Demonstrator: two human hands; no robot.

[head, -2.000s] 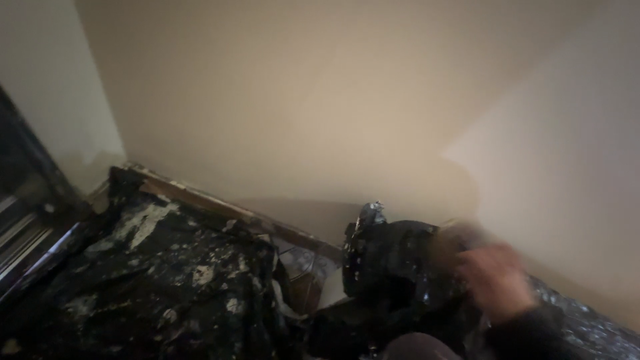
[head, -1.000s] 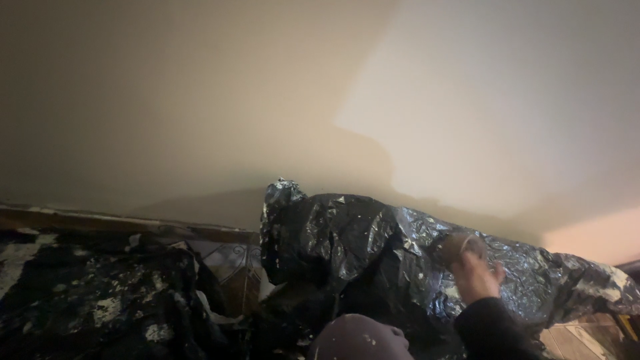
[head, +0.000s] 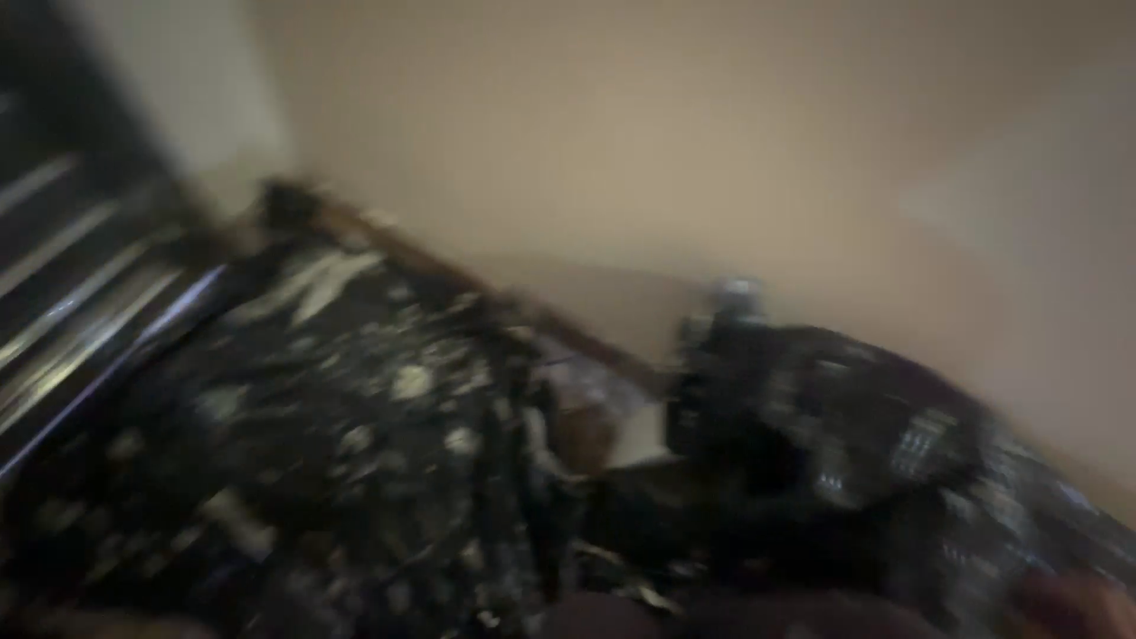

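The picture is blurred. Part of my right hand shows at the bottom right corner, beside crumpled black plastic sheeting that lies along the wall; what it holds, if anything, is not visible. A blurred brownish shape at the bottom left edge may be my left hand, close to a dark drop cloth spattered with pale paint. Its fingers cannot be made out.
A beige wall rises behind the sheeting, with a worn wooden strip at its foot. Dark, shiny slatted bars stand at the left. Bare floor shows between cloth and sheeting. A rounded purplish shape is at the bottom.
The view has swung left, bringing the slatted bars back in. One second ago my right hand was on the black sheeting with a rounded brownish object; now only part of it shows at the corner.
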